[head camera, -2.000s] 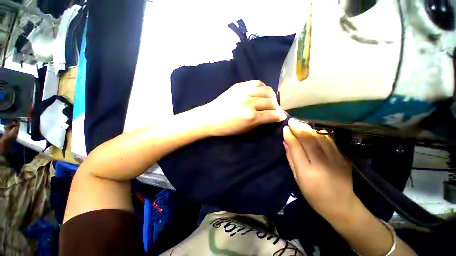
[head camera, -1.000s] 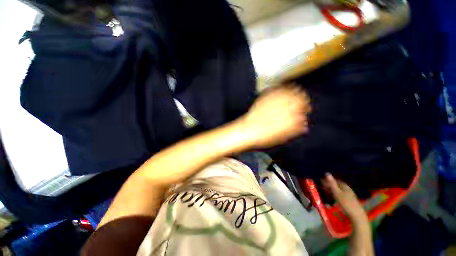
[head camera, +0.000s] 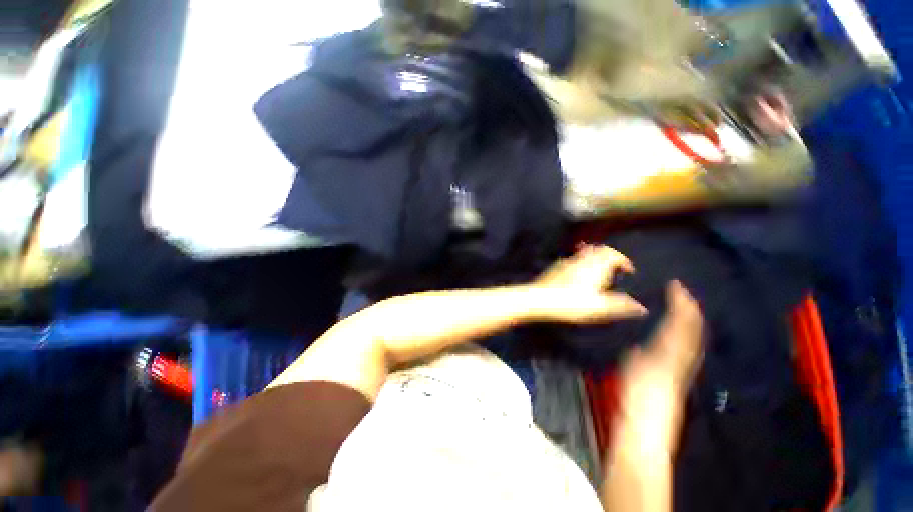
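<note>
My left hand (head camera: 593, 284) is over dark cloth (head camera: 746, 350) in the red basket at the right. Its thumb and fingers are apart, and I see nothing held in it. My right hand (head camera: 669, 345) is just to its right, over the same cloth. It is blurred, and I cannot tell whether its fingers hold the cloth. Dark navy garment panels (head camera: 380, 150) lie bunched on the white table at the upper middle, partly hanging over its front edge. No hand is on them.
The red basket's rim (head camera: 818, 390) shows at the right. Red-handled scissors (head camera: 698, 143) lie on the white table (head camera: 225, 130) at the upper right. Long dark cloth (head camera: 130, 150) drapes over the table's left side. A blue crate (head camera: 215, 365) is low at the left.
The view has swung from the machine to the basket at the right. Both hands left the panel under the machine. My right hand has moved up from the basket's near rim towards my left hand.
</note>
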